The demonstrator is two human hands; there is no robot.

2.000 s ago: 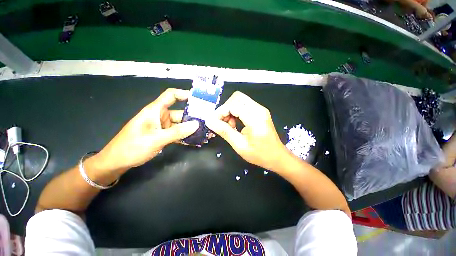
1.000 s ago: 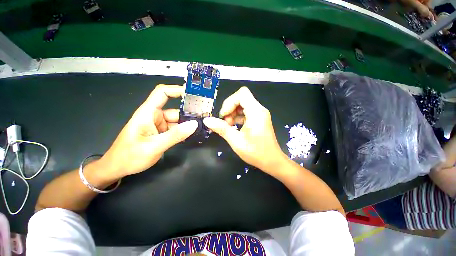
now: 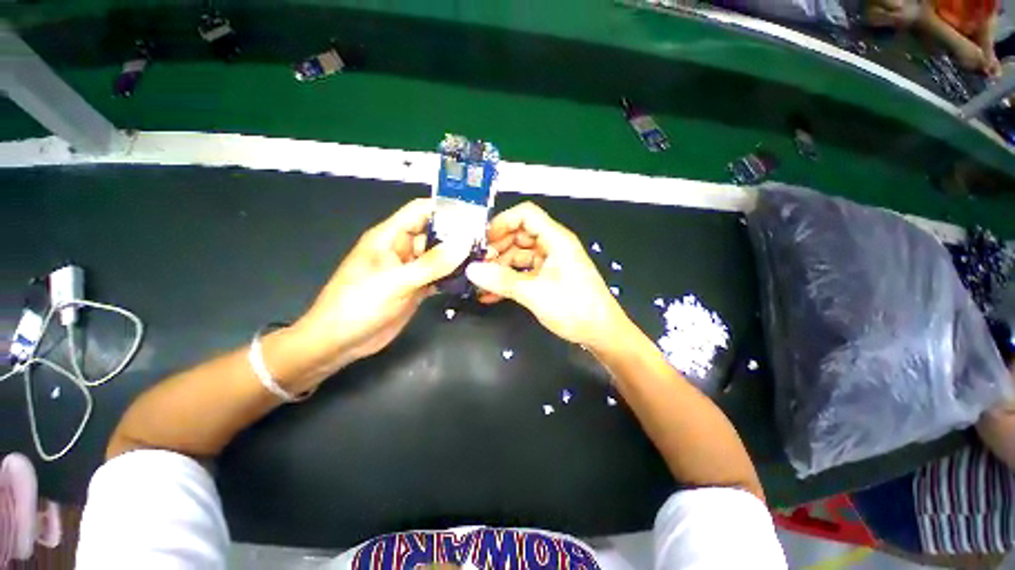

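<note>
A phone assembly point(image 3: 465, 200) stands upright in my hands near the white rail, with a blue board at its top, a silver-white middle and a dark lower end. My left hand point(image 3: 384, 278) holds it by its left side, thumb across the lower part. My right hand point(image 3: 545, 273) is at its lower right, with thumb and fingertips close together on the dark end. Whether a small part is between the right fingertips is hidden. Small white parts point(image 3: 508, 354) lie scattered on the black mat, and a pile of white parts point(image 3: 692, 336) lies to the right.
A large plastic bag point(image 3: 879, 334) lies at the right, with a black parts heap point(image 3: 982, 267) beyond it. Several units point(image 3: 646, 125) lie on the green belt point(image 3: 501, 95) behind the white rail point(image 3: 278, 150). A white cable point(image 3: 84, 362) lies far left. Other people's arms show at the right.
The view has shifted slightly, so the bag, pile and cable appear further right. My hands stay on the phone assembly, with the left thumb higher over its middle. More scattered white parts show beside my right hand.
</note>
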